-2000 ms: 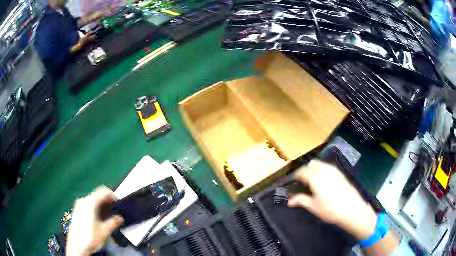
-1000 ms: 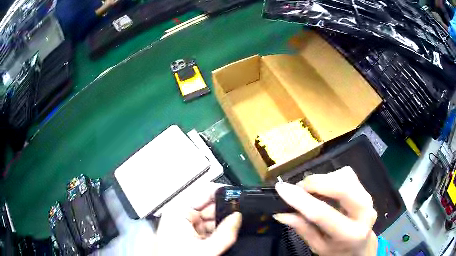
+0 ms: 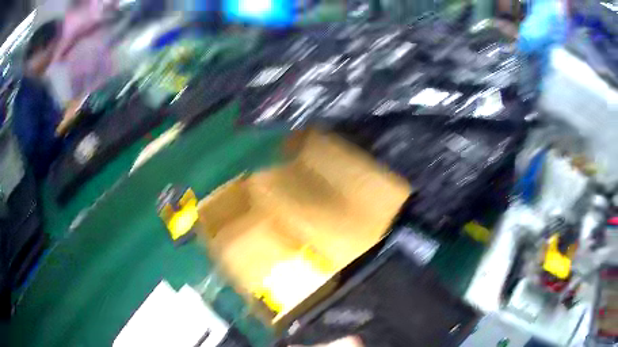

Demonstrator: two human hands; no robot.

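Observation:
The frame is strongly blurred. A small patch of skin of one hand shows at the bottom edge, mostly cut off; I cannot tell which hand it is or what it holds. Just above it lies a black compartment tray (image 3: 406,298). The open brown carton (image 3: 237,251) stands in front of me, with a bright yellow stack (image 3: 295,274) inside at its near end. White foam pads (image 3: 166,318) lie at the lower left. No handset in a hand is visible.
A phone with a yellow back area (image 3: 180,215) lies on the green mat (image 3: 101,251). Glossy black blister trays (image 3: 440,162) are behind the carton. White-grey equipment (image 3: 495,271) stands at right. A person in dark blue (image 3: 34,122) is at the upper left.
The view has swung up, and the carton and pads sit lower and further left in it. The hands and the black handset between them have dropped out, except for a bit of skin.

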